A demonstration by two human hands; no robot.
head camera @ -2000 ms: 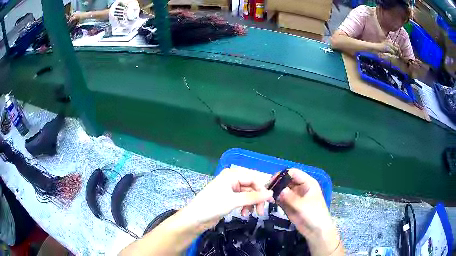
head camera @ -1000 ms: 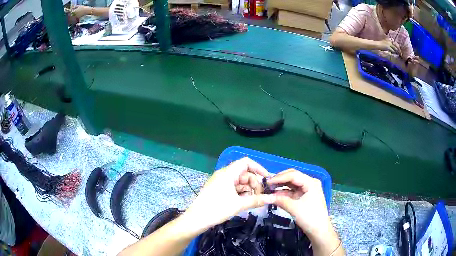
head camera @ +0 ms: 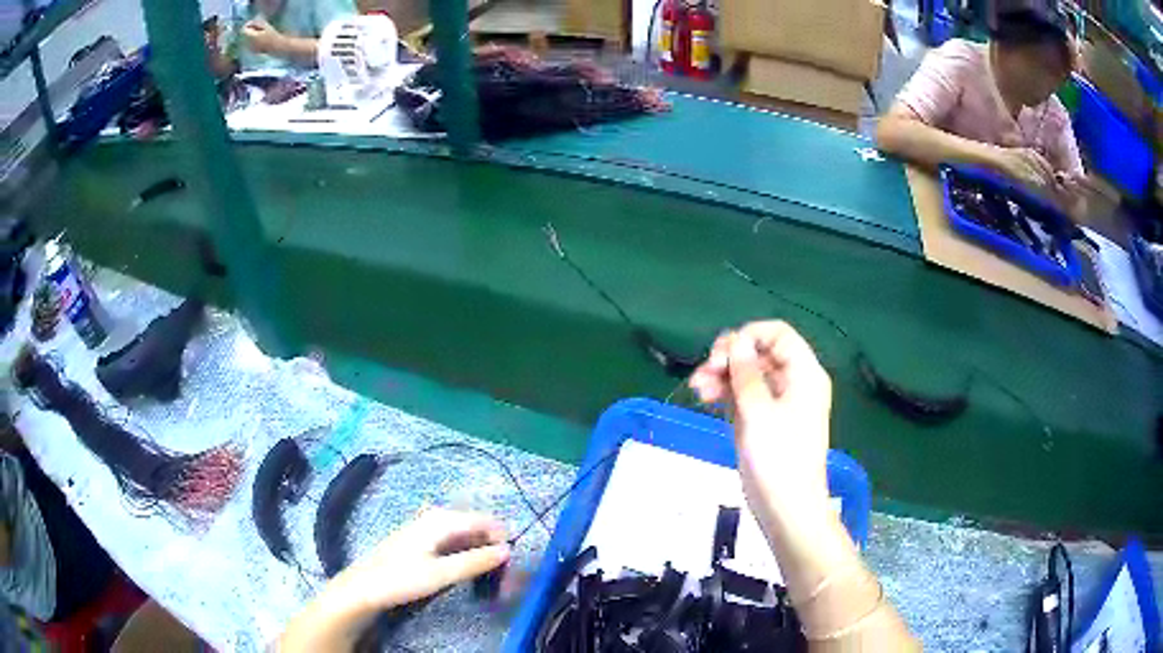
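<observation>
My left hand [head camera: 434, 559] is low at the tray's left side, its fingers closed on a dark end piece [head camera: 490, 582], which looks like part of a black band mostly hidden under the hand. A thin lead wire [head camera: 561, 506] runs from there up across the blue parts tray [head camera: 852, 491]. My right hand [head camera: 769, 370] is raised over the tray's far edge and the belt, fingertips pinched at the wire's upper end, which is blurred. Black plastic fittings [head camera: 650, 610] are heaped in the tray on a white liner [head camera: 663, 504].
Two padded bands [head camera: 342, 510], a cable bundle [head camera: 121, 447], a black cloth [head camera: 153, 357] and a spray can [head camera: 74, 296] lie left. Bands with wires [head camera: 912, 398] lie on the green belt [head camera: 421, 281]. A coiled cable [head camera: 1052, 606] stands right. A person [head camera: 988, 115] works opposite.
My hands were together over the tray at a small black part. My left hand has moved down-left, my right hand up and away, with a wire between them. The view has shifted slightly.
</observation>
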